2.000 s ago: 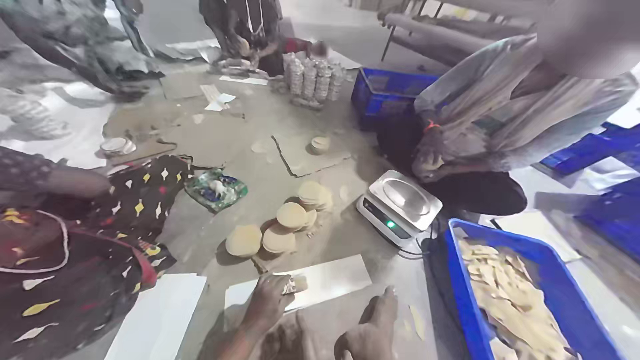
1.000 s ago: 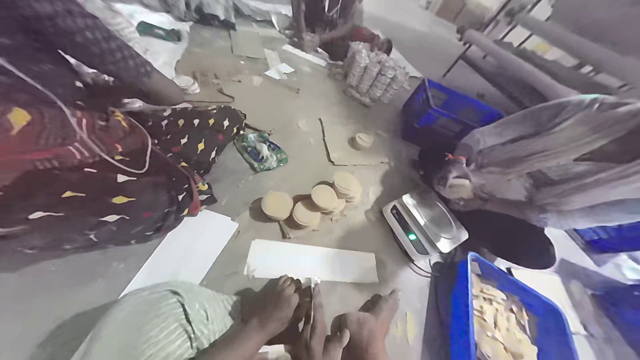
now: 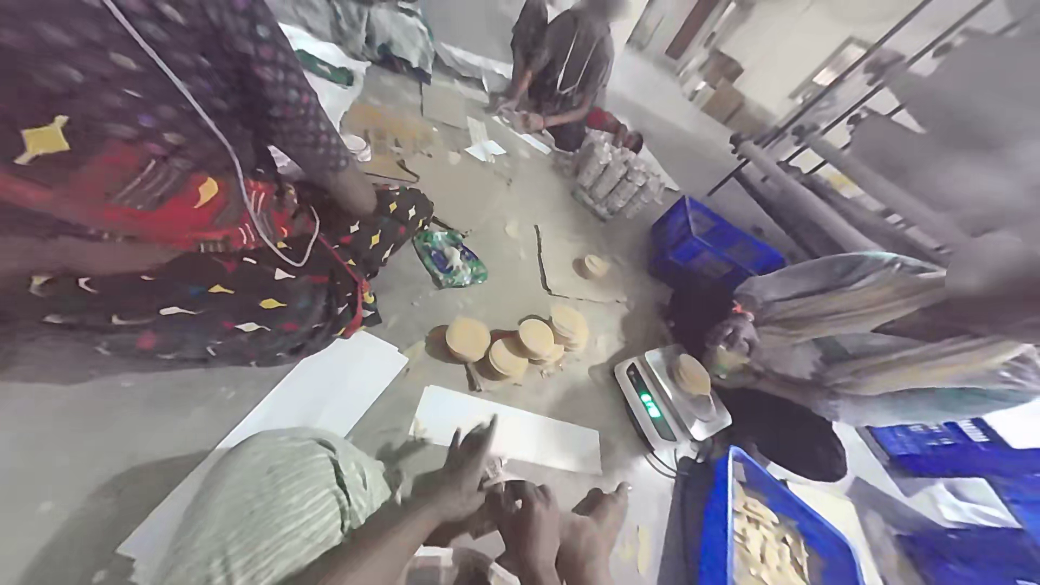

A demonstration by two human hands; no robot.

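Low in the head view, my left hand (image 3: pixel 465 467) is over the near edge of a white rectangular sheet (image 3: pixel 520 435), its fingers spread. A small pale, blurred thing lies by its palm; whether it is held is unclear. My right hand (image 3: pixel 528 516) is just right of it, fingers curled, its inside hidden. Beside it is what looks like a bare foot (image 3: pixel 597 516). Beyond the sheet stand several stacks of thin round tan discs (image 3: pixel 467 339). To the right, a digital scale (image 3: pixel 666 398) carries another stack of discs (image 3: pixel 692 374), near a co-worker's hand (image 3: pixel 731 345).
A blue crate (image 3: pixel 715 520) of tan pieces is at lower right, another blue crate (image 3: pixel 711 244) farther back. Co-workers sit left, right and at the back. A green plastic packet (image 3: pixel 451 258), wrapped stacks (image 3: pixel 613 179) and a large white sheet (image 3: pixel 325 390) lie on the floor.
A stack of discs now rests on the scale, whose pan was bare before. My left hand's fingers have spread from a bunched pose. The view has shifted.
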